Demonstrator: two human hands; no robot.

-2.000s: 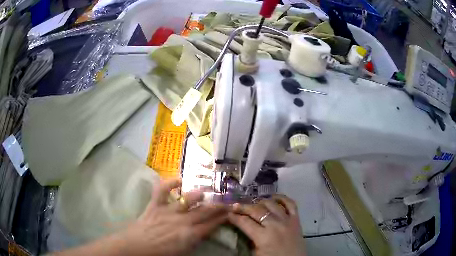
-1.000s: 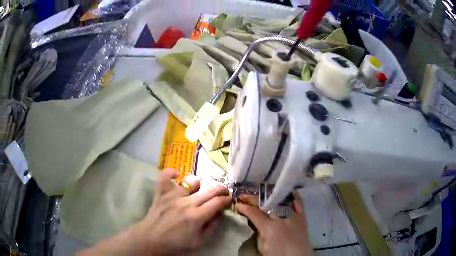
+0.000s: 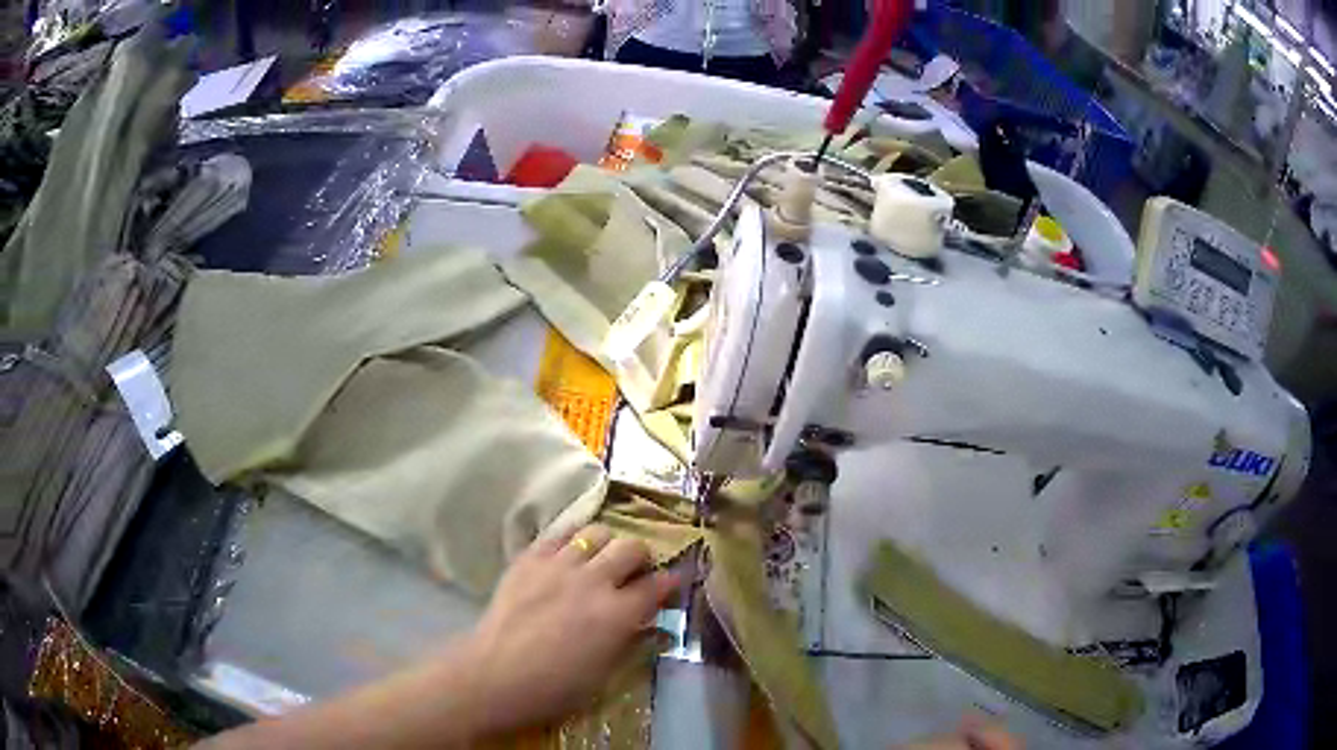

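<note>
The pale grey-green garment panel [image 3: 425,454] lies left of the needle, with its right end gathered at the presser foot [image 3: 708,498]. My left hand [image 3: 579,623] is at the panel's near right edge, fingers curled on the cloth; the thumb is partly hidden. An olive strip [image 3: 765,630] runs from the presser foot towards the wearer. A spare olive strip [image 3: 997,645] lies on the bed at right. My right hand [image 3: 975,739] is a blurred sliver at the bottom edge, mostly out of the picture. The white sewing machine [image 3: 997,381] stands over the work.
Sewn pieces [image 3: 587,235] are heaped behind the needle, reaching into the white tub [image 3: 499,95]. The gooseneck lamp [image 3: 639,320] glows left of the machine head. Tagged cloth bundles [image 3: 74,454] lie at far left. The control panel [image 3: 1210,279] is at right. A person stands behind the tub.
My right hand has left the needle area and moved down to the bottom edge. The olive strip by the needle now shows. My left hand has shifted slightly nearer the wearer. The view has tilted up.
</note>
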